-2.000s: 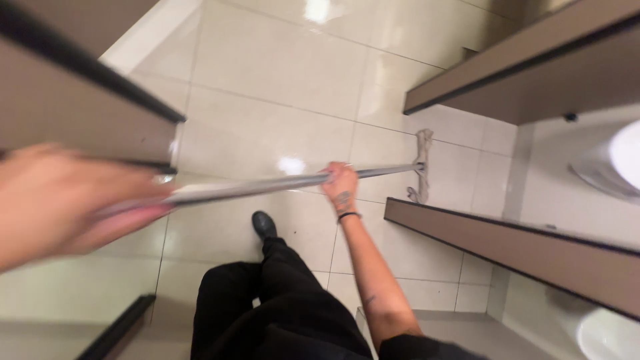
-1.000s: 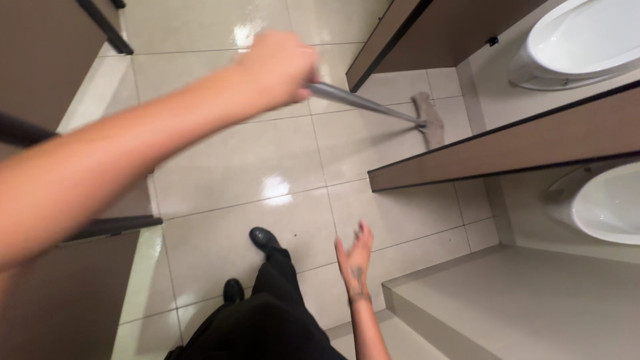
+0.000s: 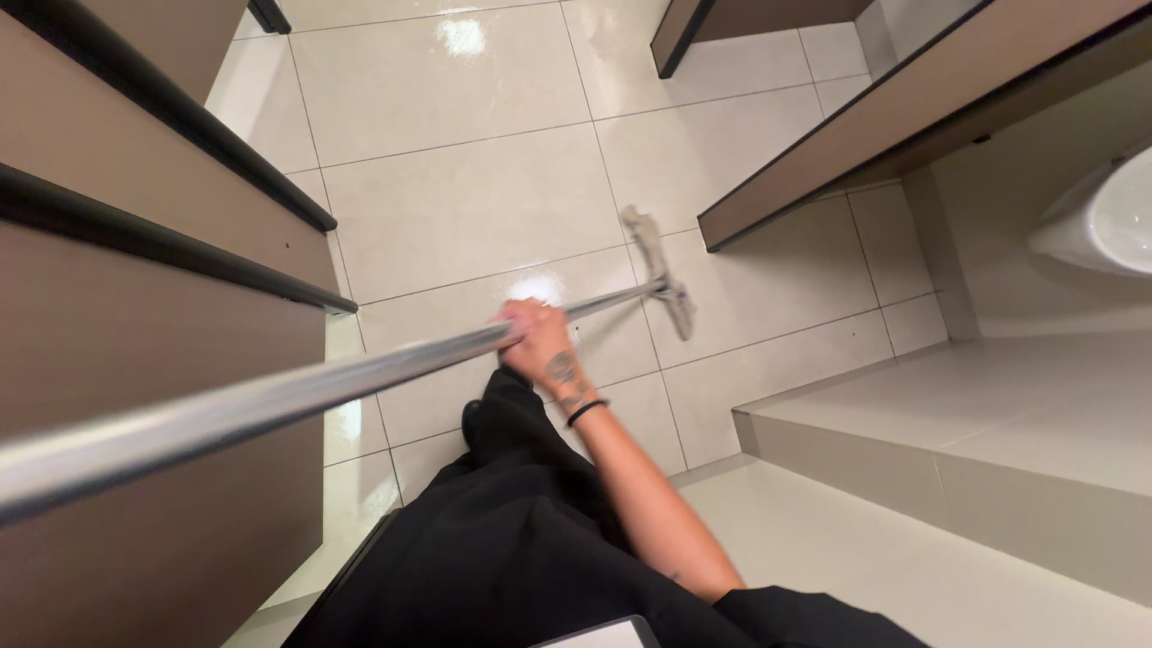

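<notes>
My right hand (image 3: 537,342), with a dark band at the wrist, is closed around the metal pole (image 3: 360,382) of a floor mop. From the lower left the pole slants across to the mop's long, greyish cloth head (image 3: 661,274), which lies on the beige tiled floor (image 3: 468,216) to the right of my hand. The pole's near end runs out of view at the left edge. My left hand is out of view.
Brown partition panels with black edges (image 3: 171,243) stand close on the left. Another divider (image 3: 855,126) juts out at the right, beside a white urinal (image 3: 1125,216). A raised tiled ledge (image 3: 945,432) runs along the lower right.
My right hand, open and off the pole one second ago, now grips it. My left hand has gone out of view. The mop head has moved out from between the dividers onto the open floor.
</notes>
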